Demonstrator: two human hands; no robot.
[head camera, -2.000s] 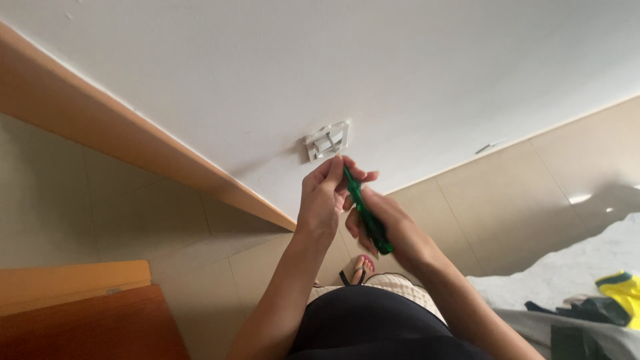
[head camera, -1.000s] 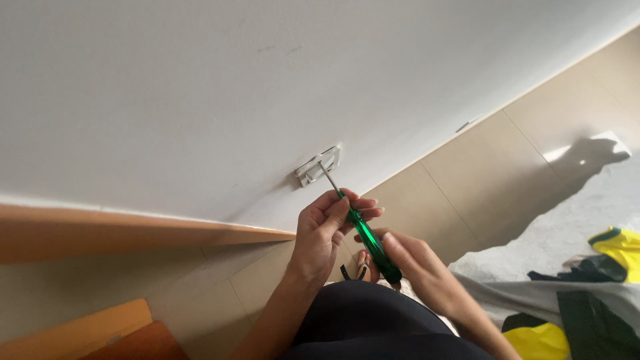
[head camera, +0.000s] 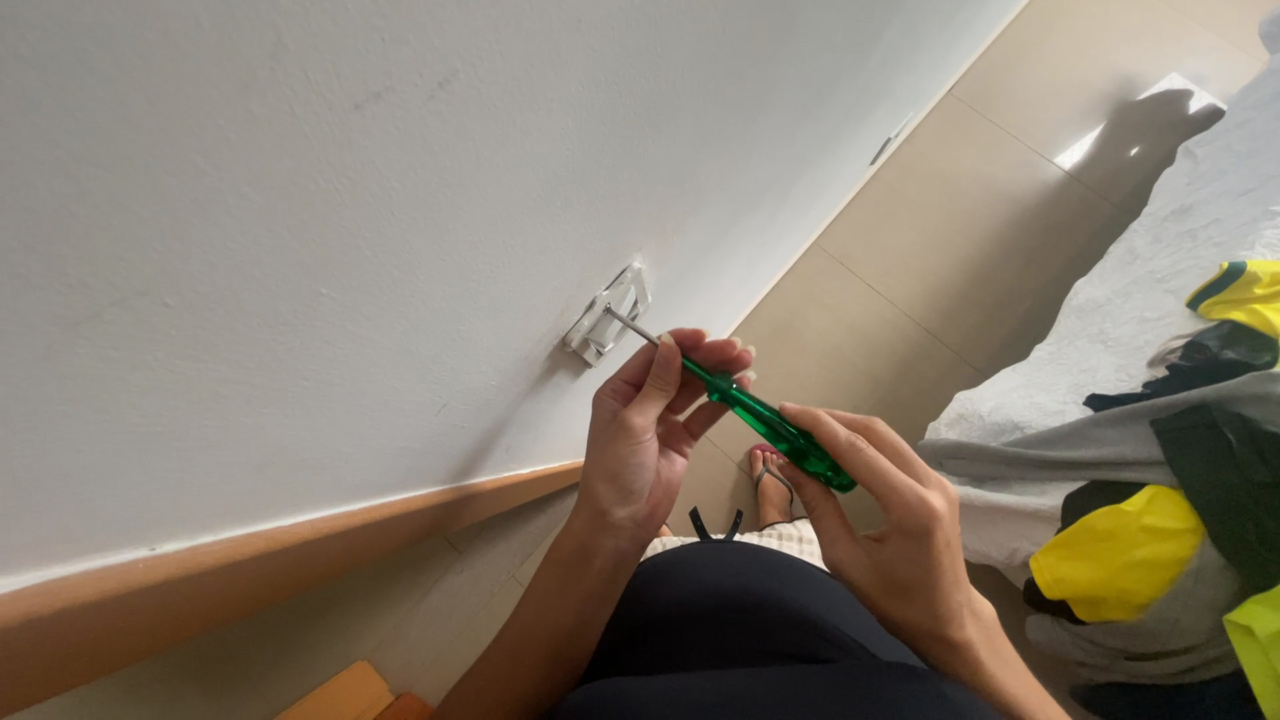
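Note:
A screwdriver with a translucent green handle (head camera: 775, 425) slants between my hands, its metal tip at a white wall switch fitting (head camera: 610, 312) whose front cover is off. My left hand (head camera: 650, 430) holds the shaft and the front of the green part between thumb and fingers, close to the wall. At the butt end of the handle, my right hand (head camera: 885, 500) grips it with thumb and fingertips. Whether the tip sits in a screw head is too small to tell.
An orange-brown wooden door frame (head camera: 300, 555) edges the white wall (head camera: 350, 200). To the right, a bed with a white cover (head camera: 1080, 340) bears yellow and dark clothes (head camera: 1120, 555). Beige floor tiles (head camera: 900, 270) and a foot in a flip-flop (head camera: 773, 490) show below.
Two seconds ago my hands were close together around the screwdriver and its shaft was hidden; now they are farther apart and the shaft shows, reaching the fitting. The view has turned.

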